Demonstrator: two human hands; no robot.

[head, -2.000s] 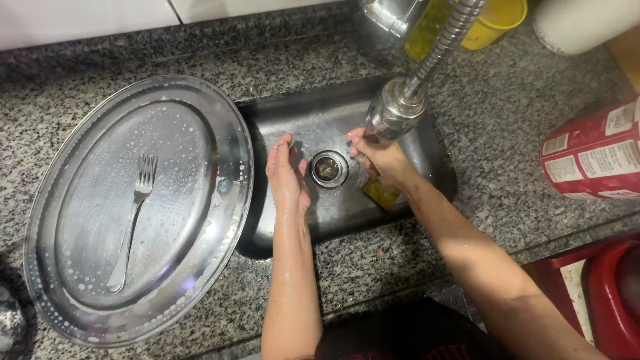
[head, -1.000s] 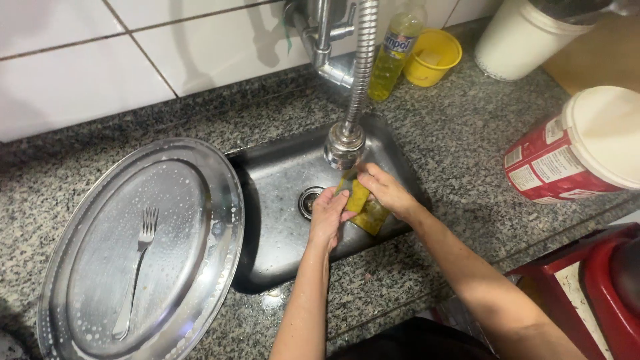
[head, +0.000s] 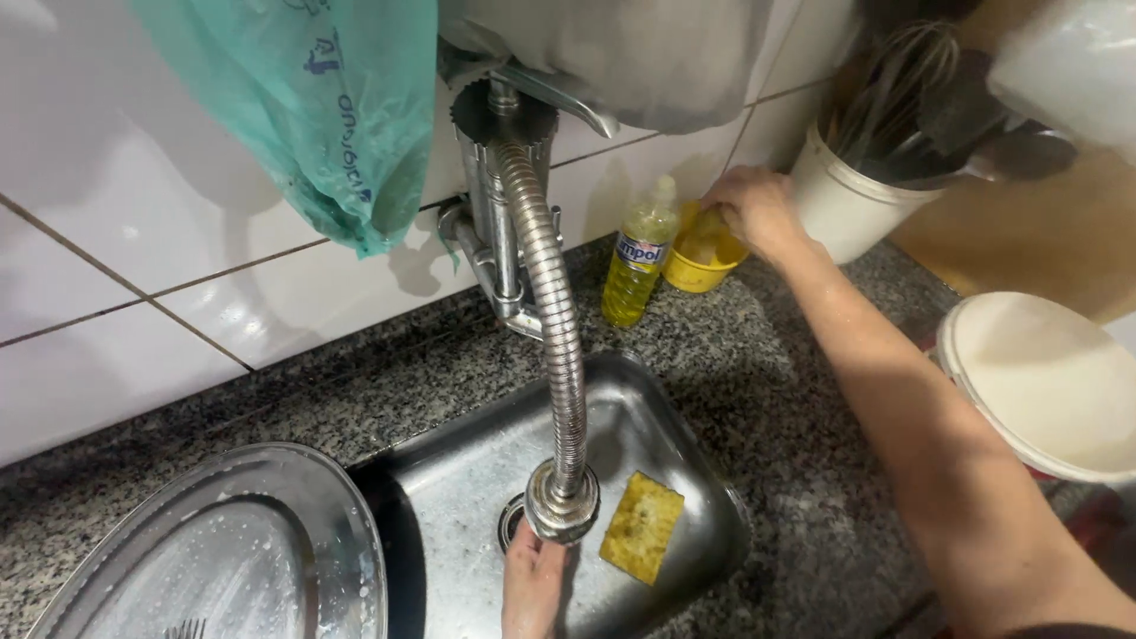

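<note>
My left hand (head: 532, 581) is low in the steel sink (head: 453, 541), its fingertips partly hidden beneath the spray head (head: 563, 501) of the flexible metal faucet hose (head: 541, 266). A worn yellow sponge (head: 643, 530) lies flat in the sink, to the right of that hand and apart from it. My right hand (head: 753, 209) reaches over the yellow plastic tub (head: 697, 277), fingers down at its opening; whether they hold something is hidden. A dish soap bottle (head: 635, 257) with yellow-green liquid stands just left of the tub.
Left of the sink, a wet oval metal tray (head: 342, 532) carries a fork (head: 186, 628), cut off by the frame. A green plastic bag (head: 355, 133) hangs at the tiled wall. A white utensil bucket (head: 852, 204) stands behind my right hand; another lidded bucket (head: 1038, 382) is at right.
Both hands were together on a yellow sponge over the sink. My right hand has moved away to the yellow tub, while my left stays at the sink. The view has shifted toward the wall.
</note>
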